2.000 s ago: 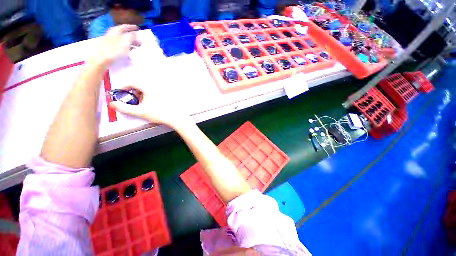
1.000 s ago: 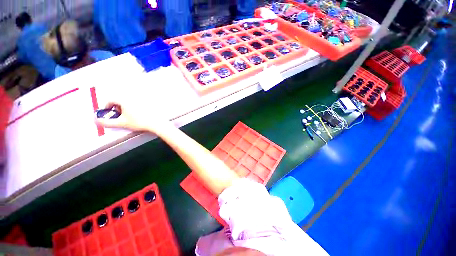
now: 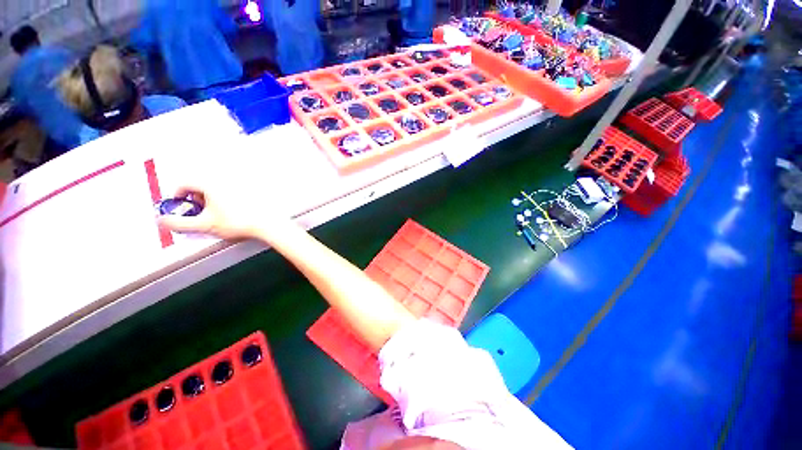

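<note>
My right hand (image 3: 209, 215) reaches in from the lower right and holds a round dark smartwatch (image 3: 180, 207) between thumb and fingers, over the white worktop beside a red tape line. The watch's face is up and shows a pale patch. My left hand is out of view. A red compartment tray (image 3: 204, 414) at the lower left has one row of several dark watch heads, and its other visible pockets are empty. A second red tray (image 3: 428, 272) lies partly under my right forearm, its visible pockets empty.
On the white worktop (image 3: 79, 250) are a blue bin (image 3: 255, 105), a large red tray of watches (image 3: 350, 164) and red bins of coloured parts (image 3: 576, 98). White cables (image 3: 563, 215) lie on the green belt. A blue stool (image 3: 506, 352) is below. People in blue are behind.
My left arm has left the picture, and more of the lower-left tray and its watches shows. My right hand still holds the watch near the red line. The view has shifted.
</note>
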